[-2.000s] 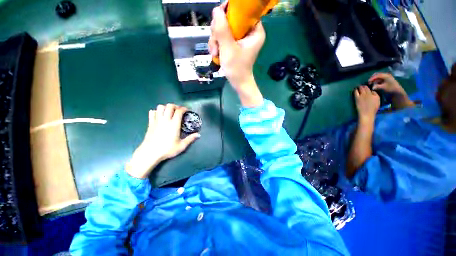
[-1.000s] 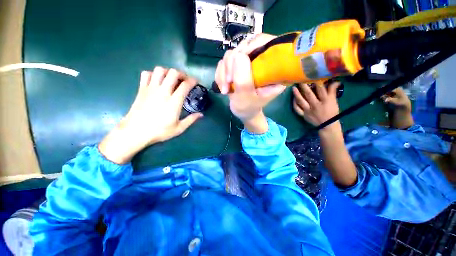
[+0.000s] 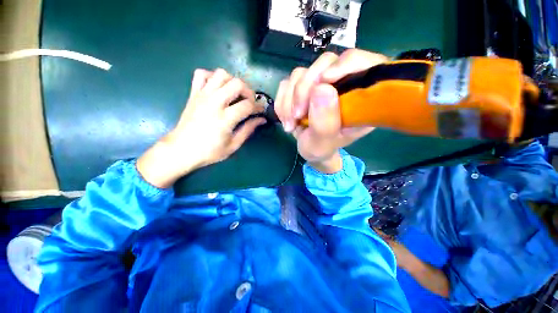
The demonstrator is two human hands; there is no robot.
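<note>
My right hand (image 3: pixel 324 101) grips the orange electric screwdriver (image 3: pixel 391 98) near its nose. The tool lies nearly level across the view, its nose end pointing left and its cable end at the right edge. My left hand (image 3: pixel 217 119) is around the round black part (image 3: pixel 264 103) on the green bench, fingers on its top and thumb along its near side. The part is mostly covered by my fingers. The screwdriver's nose is beside the part, hidden by my right hand, so contact cannot be told.
The silver-grey screw feeder (image 3: pixel 287 24) stands beyond my hands. A pale strip (image 3: pixel 76 56) lies at the left by the cardboard sheet (image 3: pixel 21 122). A clear blister tray (image 3: pixel 391 195) is at the bench edge. A coworker in a blue smock (image 3: pixel 495 226) is at the right; a white bucket (image 3: pixel 26 260) is lower left.
The screwdriver has come down to the round part from beside the feeder and turned level. My left hand stays on the part. The coworker's hand has left the bench area beside the screwdriver.
</note>
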